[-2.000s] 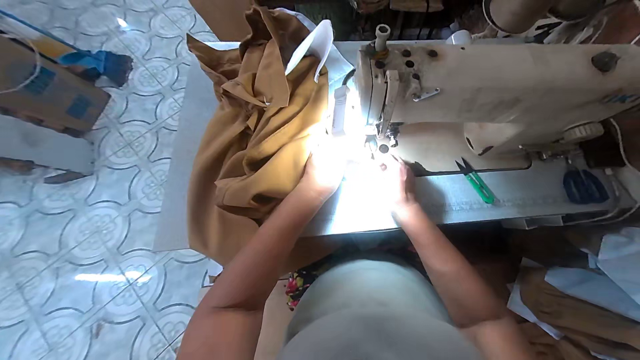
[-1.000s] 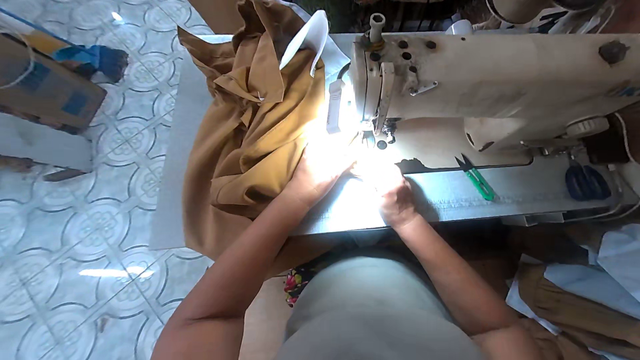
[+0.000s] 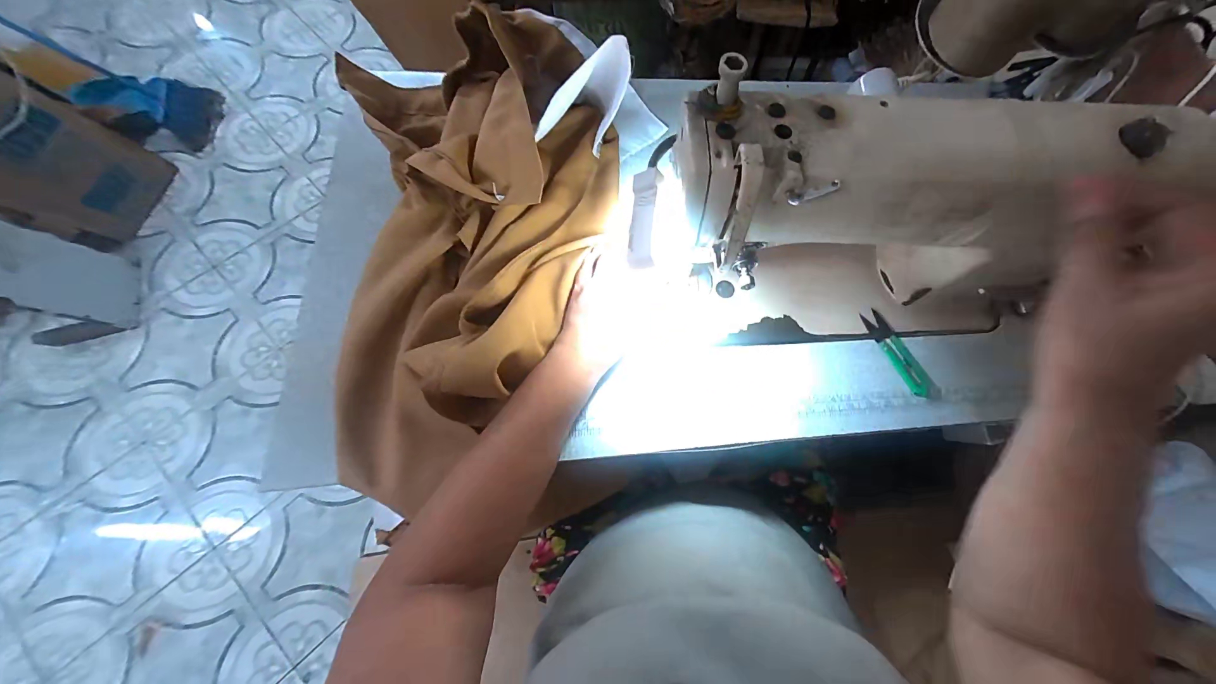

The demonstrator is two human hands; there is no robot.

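A sewing machine (image 3: 931,180) stands across the table, its needle area washed out by a bright lamp (image 3: 643,218). My left hand (image 3: 591,318) rests at the right edge of a bunched brown cloth garment (image 3: 475,285), left of the needle; glare hides its fingers, so its grip cannot be made out. White fabric (image 3: 591,90) sticks out at the top of the garment. My right hand (image 3: 1130,266), blurred, is raised over the right part of the machine; whether it holds anything is unclear. Green-handled thread snips (image 3: 902,356) lie on the table, left of that hand.
The table's front edge (image 3: 722,445) runs before my lap. At the far left a cardboard box (image 3: 85,161) with blue cloth (image 3: 157,104) stands on the tiled floor (image 3: 142,437). White cloth (image 3: 1183,532) lies low at the right.
My right hand has left the needle area and moved right, up over the machine's right part. My left hand stays beside the brown garment, left of the needle.
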